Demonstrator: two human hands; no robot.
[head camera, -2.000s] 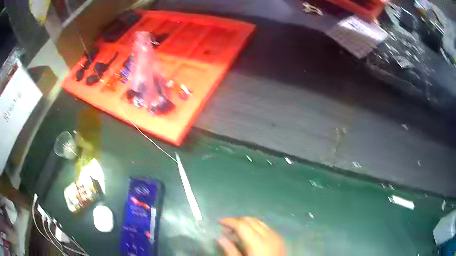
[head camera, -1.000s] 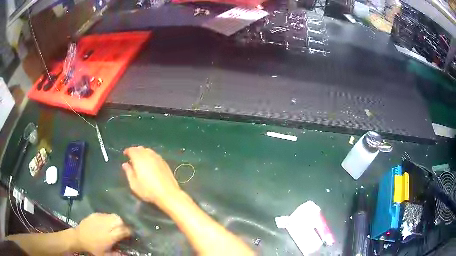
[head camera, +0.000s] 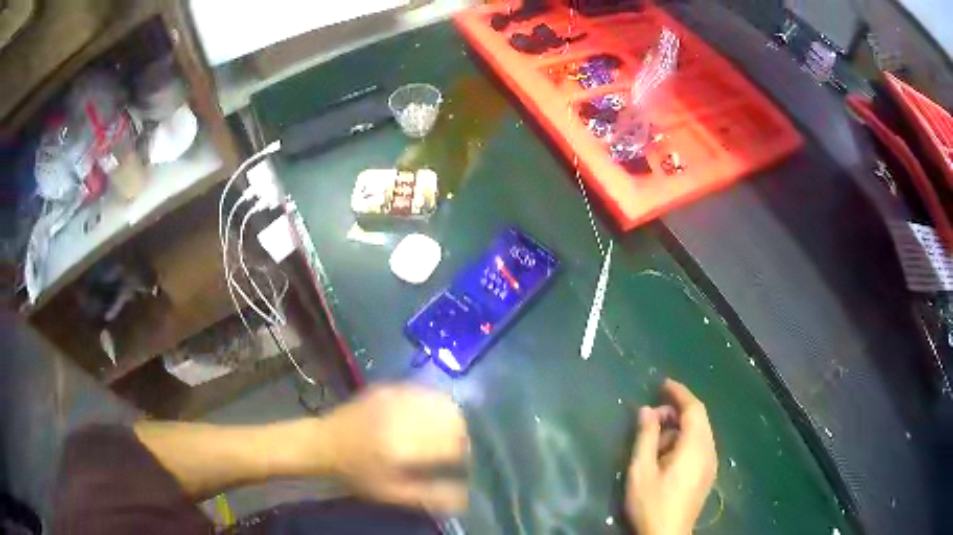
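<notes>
My left hand [head camera: 402,444] is blurred at the bench's near edge, below the smartphone; its fingers cannot be made out. My right hand [head camera: 674,460] is over the green bench at the lower right, thumb and fingertips curled close; a small dark spot shows between them, and I cannot tell if it is a part or shadow. The smartphone [head camera: 486,301] lies face up, lit blue-purple. A thin white tweezers-like strip [head camera: 597,303] lies to its right. A white rounded case [head camera: 416,258] and a small cream tin with a red label [head camera: 395,192] lie to its upper left.
An orange-red parts tray [head camera: 731,125] with dark parts and a clear bag stands at the upper right, beside the dark conveyor. A small clear cup [head camera: 416,110] and a flat black bar [head camera: 340,128] are at the bench's far end. White cables [head camera: 238,256] hang by wooden shelves [head camera: 136,303] at left.
The view has swung left: shelves now show, while the white bottle and blue box have left the picture. My left hand is now below the phone; my right thumb and fingers are curled close.
</notes>
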